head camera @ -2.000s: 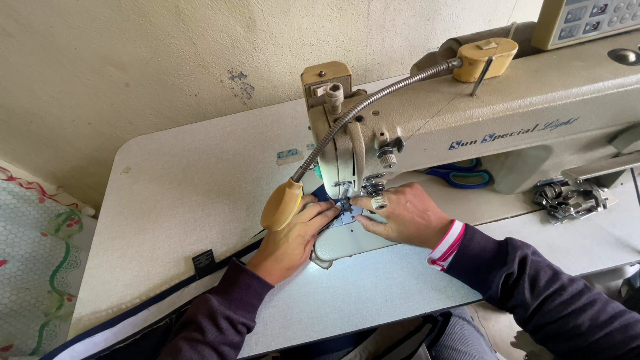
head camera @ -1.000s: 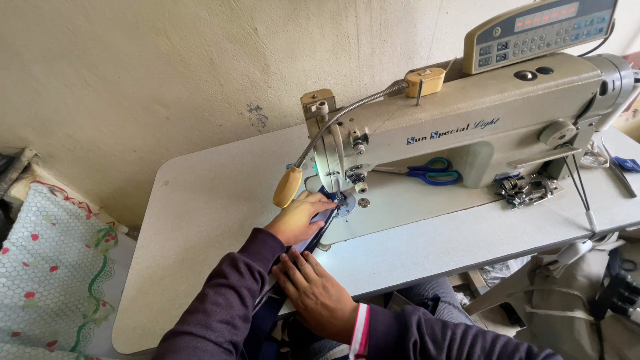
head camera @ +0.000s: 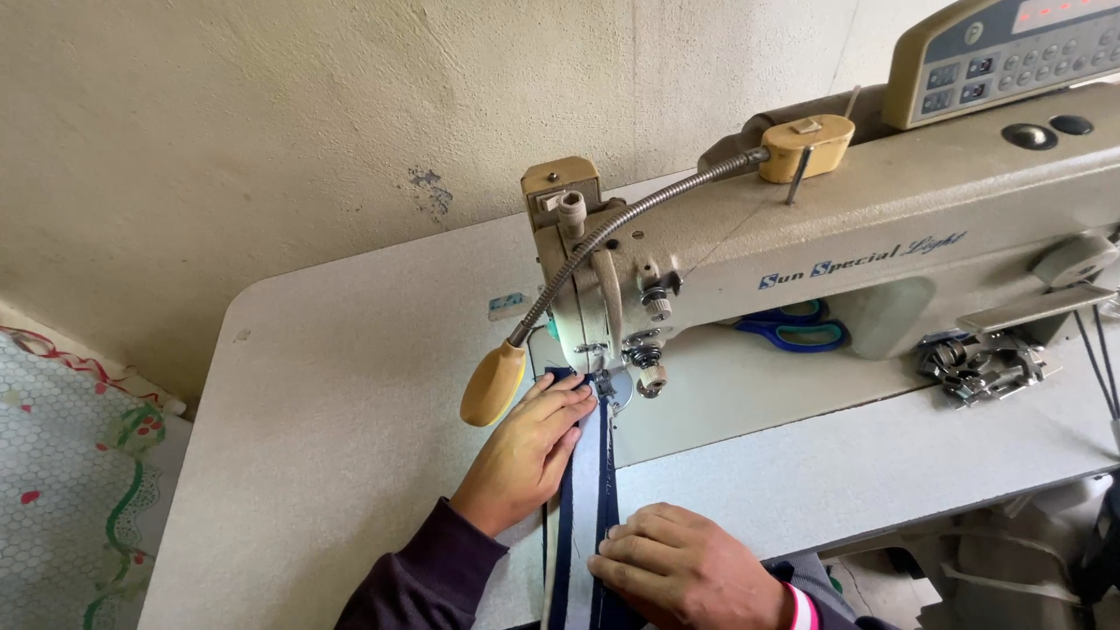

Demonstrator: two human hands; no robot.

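A navy fabric strip with a light band along its middle (head camera: 584,490) runs from the table's front edge up to the presser foot (head camera: 604,383) of a Sun Special industrial sewing machine (head camera: 840,254). My left hand (head camera: 529,446) lies flat on the strip's left side, its fingertips just left of the foot. Nearer the front edge, my right hand (head camera: 687,564) holds the strip's right edge between curled fingers and thumb; the thumb is partly hidden.
Blue-handled scissors (head camera: 796,332) lie under the machine arm. Metal presser feet or attachments (head camera: 984,363) are piled at the right. A lamp with a yellow head (head camera: 493,383) hangs left of the needle area. A patterned cloth (head camera: 70,481) is at far left, and a control panel (head camera: 1015,61) above.
Since the oldest frame, my right hand has left the presser foot area for the strip near the front edge. The strip now lies straighter toward me. The view has moved closer since one second ago.
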